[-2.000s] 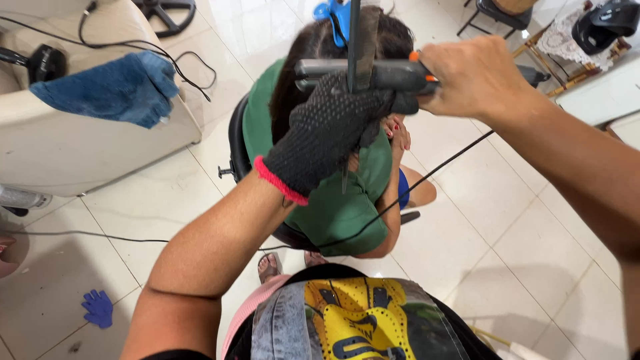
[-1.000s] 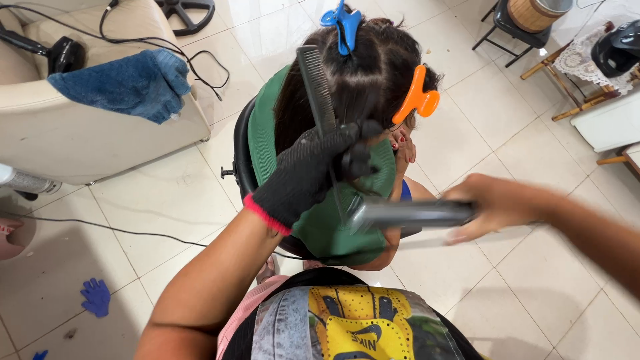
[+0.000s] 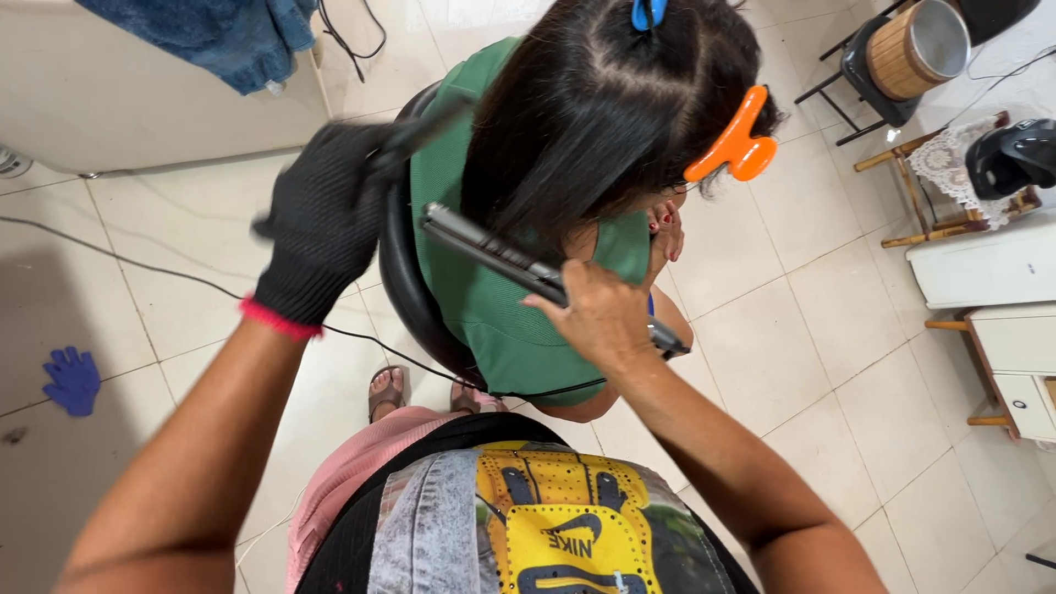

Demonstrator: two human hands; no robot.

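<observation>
My left hand [image 3: 334,214], in a black knit glove with a red cuff, holds a dark comb [image 3: 433,124], blurred, left of a seated person's hair [image 3: 577,124]. The long dark hair hangs down, with a parting across the crown. A blue clip [image 3: 648,12] sits at the top of the head and an orange claw clip [image 3: 737,140] at the right side. My bare right hand [image 3: 601,313] grips a grey flat iron [image 3: 495,256], its plates end pointing up and left, just below the hair ends. Whether hair lies between its plates I cannot tell.
The person in green sits on a black chair [image 3: 404,247]. A power cord [image 3: 157,268] runs across the tiled floor. A blue towel [image 3: 231,37] hangs over a pale surface, and a purple glove [image 3: 73,380] lies on the floor. Right are a wooden bucket [image 3: 895,58] and white furniture [image 3: 982,268].
My left hand with the comb has moved left, away from the hair. The flat iron, beside my gloved hand two seconds ago, is now lower, near the hair ends. The view has moved closer.
</observation>
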